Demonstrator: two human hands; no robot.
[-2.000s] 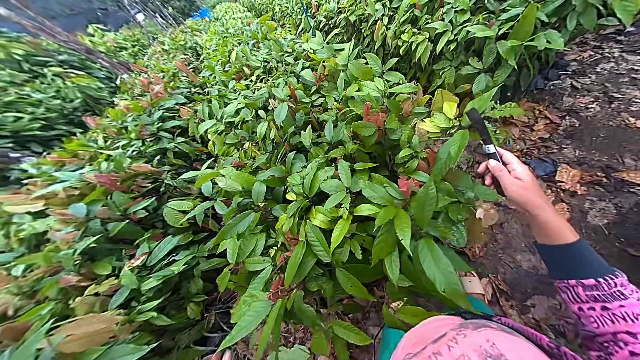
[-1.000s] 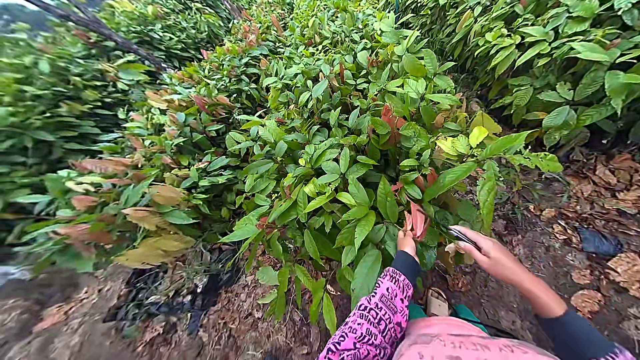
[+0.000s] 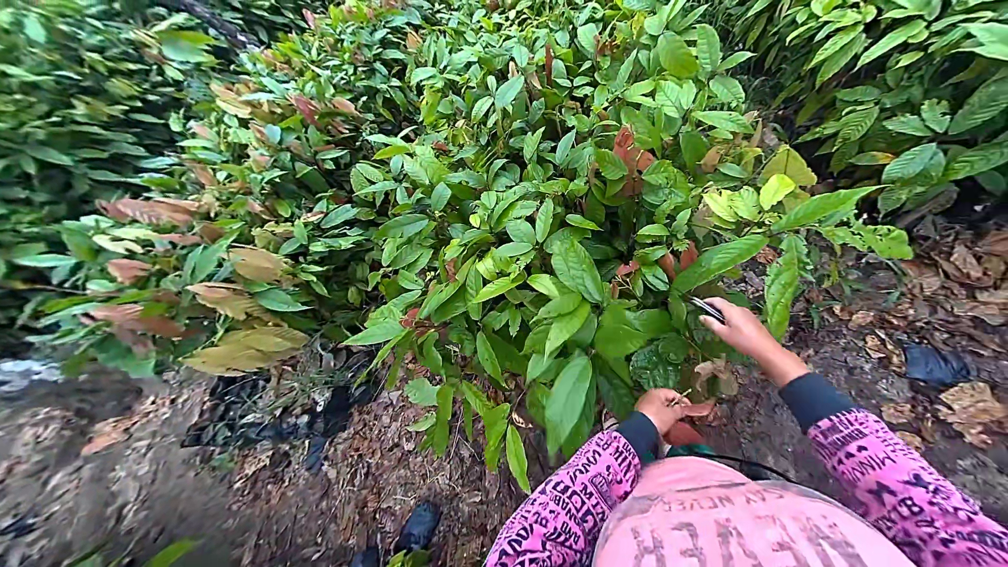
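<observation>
Young broad-leaved plants (image 3: 512, 236) stand in a dense mass before me. Low at their near edge, close to my body, my left hand (image 3: 663, 409) pinches a thin stem with reddish-brown leaves (image 3: 687, 431). My right hand (image 3: 740, 327) is farther forward and to the right, closed around a slim tool (image 3: 707, 309) with a dark and a silvery part. Its far end points left into the foliage. Whether the tool touches a stem cannot be seen.
Bare soil with dry fallen leaves (image 3: 972, 409) lies to the right, with a piece of black plastic (image 3: 935, 365). More black plastic (image 3: 260, 413) lies at lower left. Another bank of leafy plants (image 3: 898, 87) grows at upper right, and a dark branch (image 3: 209, 22) crosses at upper left.
My left hand has drawn back toward my body with reddish leaves in its fingers. A second earlier it was up at the plants, near the right hand, which still holds the tool.
</observation>
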